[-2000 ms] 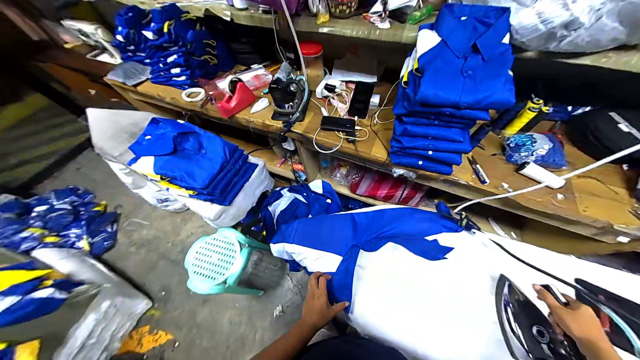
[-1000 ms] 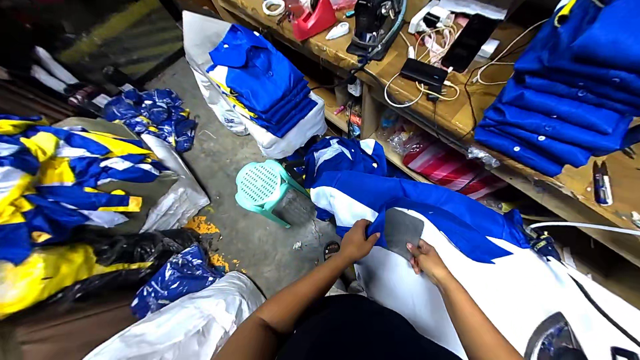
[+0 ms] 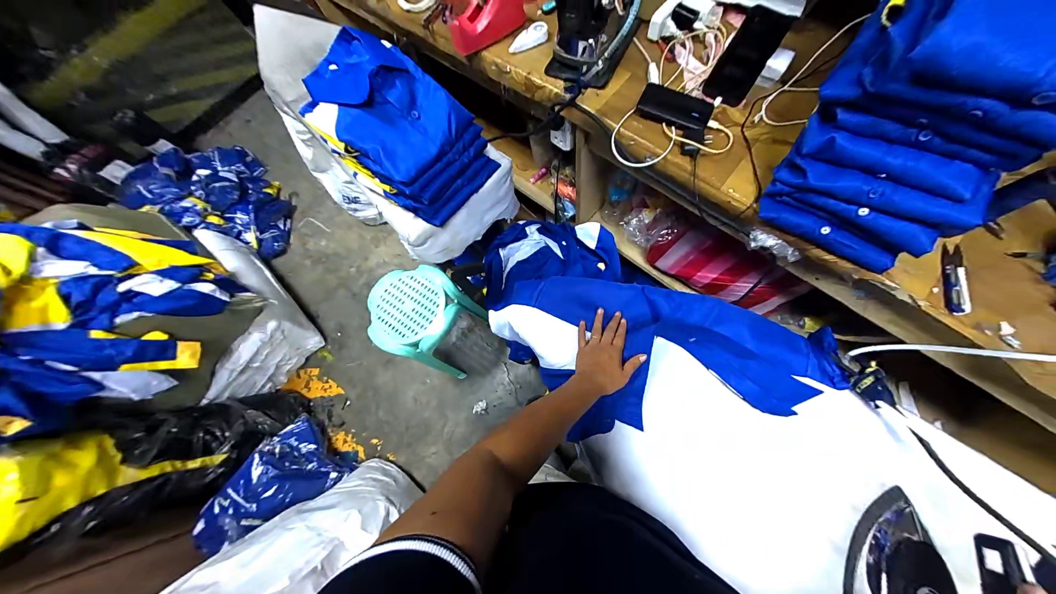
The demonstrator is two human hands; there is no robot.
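Observation:
A blue and white garment (image 3: 709, 338) lies spread over the far end of the white-covered ironing surface (image 3: 701, 487). My left hand (image 3: 606, 352) rests flat on the garment's blue part, palm down and fingers apart. At the lower right corner a clothes iron (image 3: 895, 549) is partly in view on the white cloth. Only a fingertip of my right hand (image 3: 1031, 589) shows at the frame's edge, by a dark handle-like part; its grip is hidden.
A turquoise plastic stool (image 3: 408, 307) stands left of the ironing surface. Folded blue shirts (image 3: 404, 124) lie beyond it. More folded shirts (image 3: 916, 165), a power bank (image 3: 675, 106) and cables lie on the wooden bench (image 3: 899, 309). Bagged garments (image 3: 272, 478) are at lower left.
A second ago both hands were at the garment's near edge, with a grey flap raised. Now the flap is down, my left hand lies flat, and my right hand has moved right, toward the iron.

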